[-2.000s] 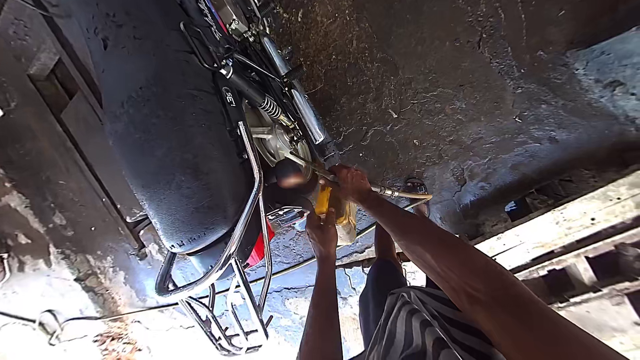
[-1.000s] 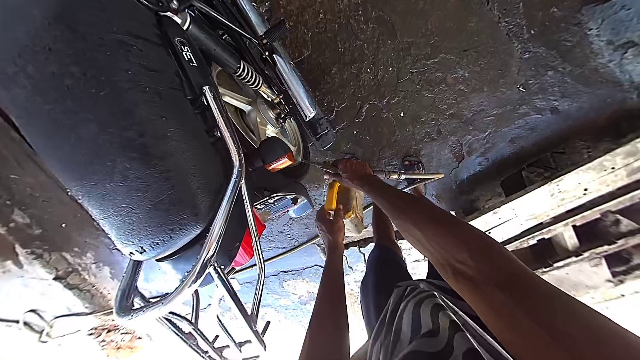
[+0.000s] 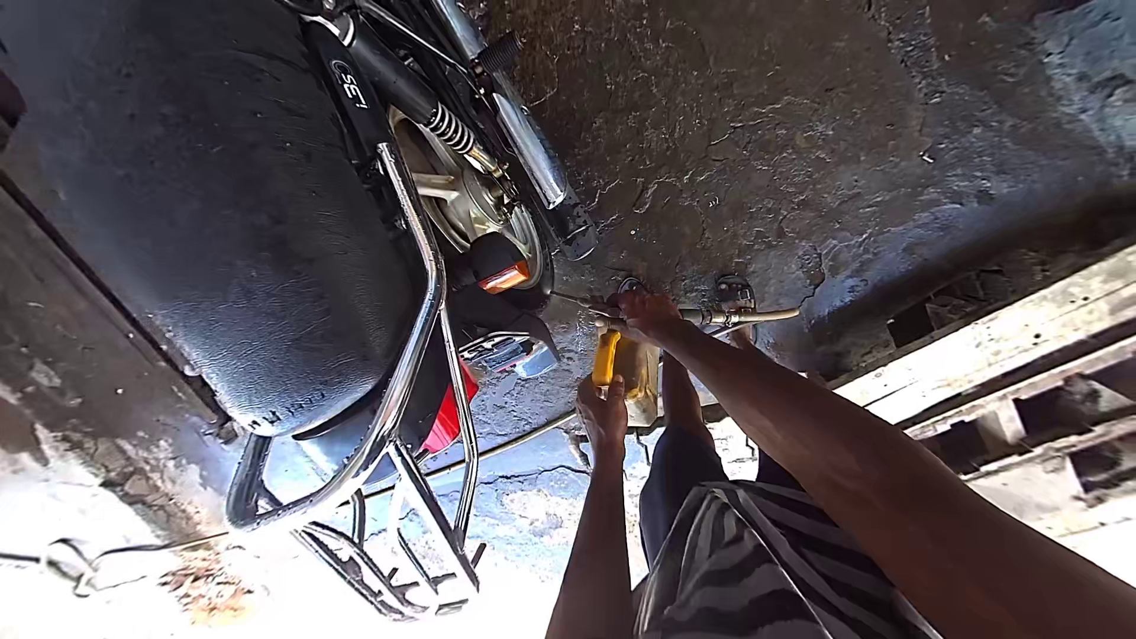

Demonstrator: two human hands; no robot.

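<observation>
My left hand point(image 3: 605, 410) grips the yellow handle point(image 3: 606, 357) of a tool, held upright in front of a translucent yellowish container point(image 3: 641, 382). Just above it, my right hand point(image 3: 648, 317) is closed around a spray lance with a brass-coloured fitting point(image 3: 701, 316); its thin nozzle points left toward the motorcycle's rear wheel point(image 3: 479, 200). Near the nozzle tip is an orange turn signal point(image 3: 504, 277). How the yellow handle joins the lance is hidden by my right hand.
The motorcycle's black seat point(image 3: 266, 222) and chrome rear rack point(image 3: 413, 373) fill the left. A silver exhaust pipe point(image 3: 532, 146) runs above the wheel. A hose point(image 3: 524, 437) crosses the wet concrete floor point(image 3: 710, 133). Wooden slats point(image 3: 1021, 364) lie at the right, and my sandalled feet stand below my hands.
The view has moved closer to the rear wheel, turn signal and rack. Both hands keep their hold; the lance, earlier up against the wheel area, now lies a little to the right of it.
</observation>
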